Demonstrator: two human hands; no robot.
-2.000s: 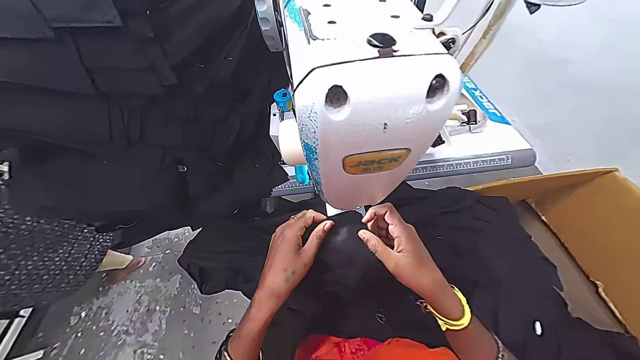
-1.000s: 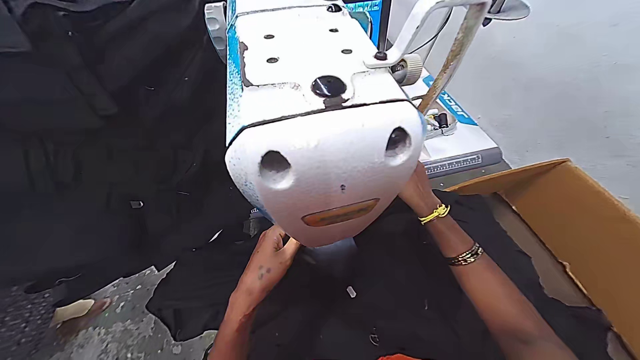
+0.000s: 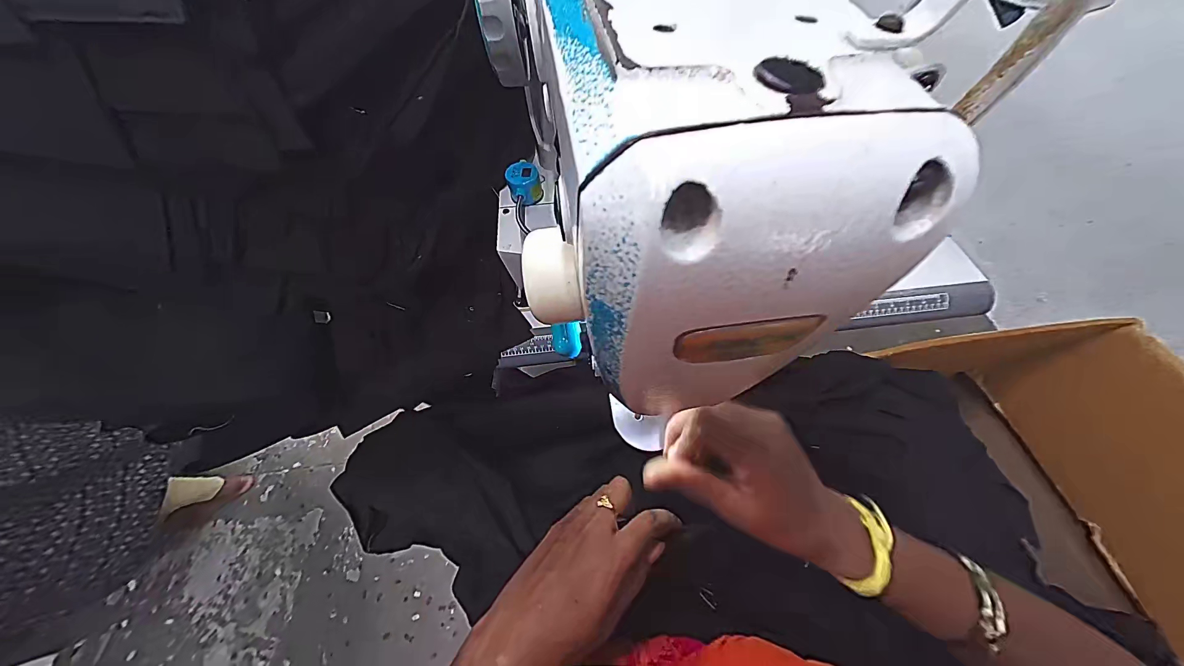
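A white and blue Jack sewing machine [image 3: 777,250] stands over black fabric [image 3: 518,435] spread in front of it. My left hand [image 3: 592,564], with a ring on one finger, rests on the fabric just below the machine head. My right hand [image 3: 740,472] is curled beside the needle area, right under the head's lower edge, with a yellow bangle at the wrist. A white round part [image 3: 638,424] shows left of its fingers. The needle is hidden, and whether the right fingers pinch anything cannot be made out.
A cardboard box [image 3: 1082,416] stands at the right, with black fabric reaching over its near side. More black cloth [image 3: 231,231] fills the left. Below it are a speckled grey floor [image 3: 268,564] and part of another person's foot [image 3: 236,486]. A blue device [image 3: 524,181] sits behind the machine head.
My right hand has come back from beside the machine head to its front underside. My left hand has moved out from under the head onto the fabric. The view has shifted.
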